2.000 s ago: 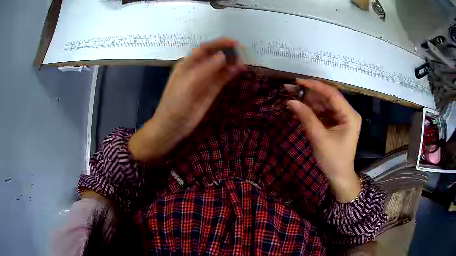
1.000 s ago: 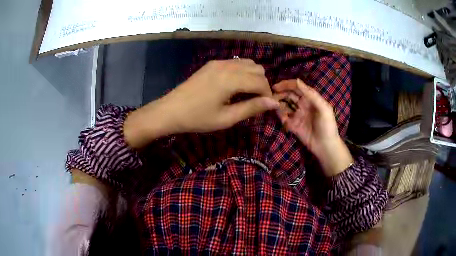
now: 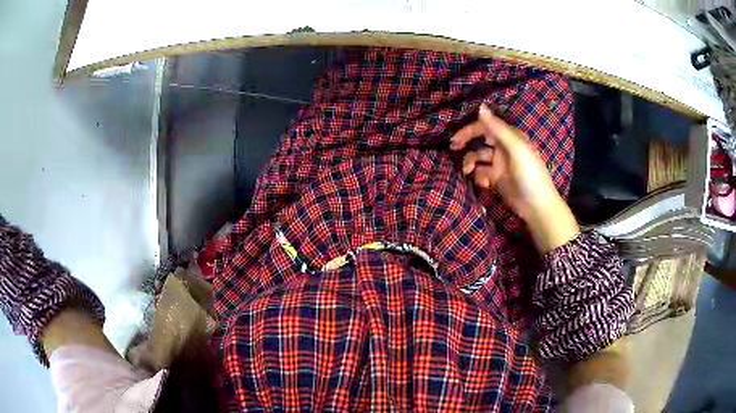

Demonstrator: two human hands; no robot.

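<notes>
My right hand (image 3: 508, 165) is over the checked apron (image 3: 387, 177), right of the middle, with its fingers curled and the thumb side raised. A dark spot shows between the fingers, but I cannot tell whether it is a small part or shadow. A fine pale thread (image 3: 242, 93) runs across the dark gap under the table edge towards the apron; its ends are not clear. My left hand is beyond the left edge of the picture; only its striped sleeve cover (image 3: 48, 286) and a bit of forearm show.
The white table (image 3: 363, 16) crosses the top, its front edge above my lap. Stacked brown and pale fabric pieces (image 3: 666, 242) lie at right. A white-edged box (image 3: 721, 181) with red and pink things is at far right.
My left hand has left my right hand and gone out of the picture to the left. My right hand stays over the lap. The table edge sits higher in view, and the thread now shows.
</notes>
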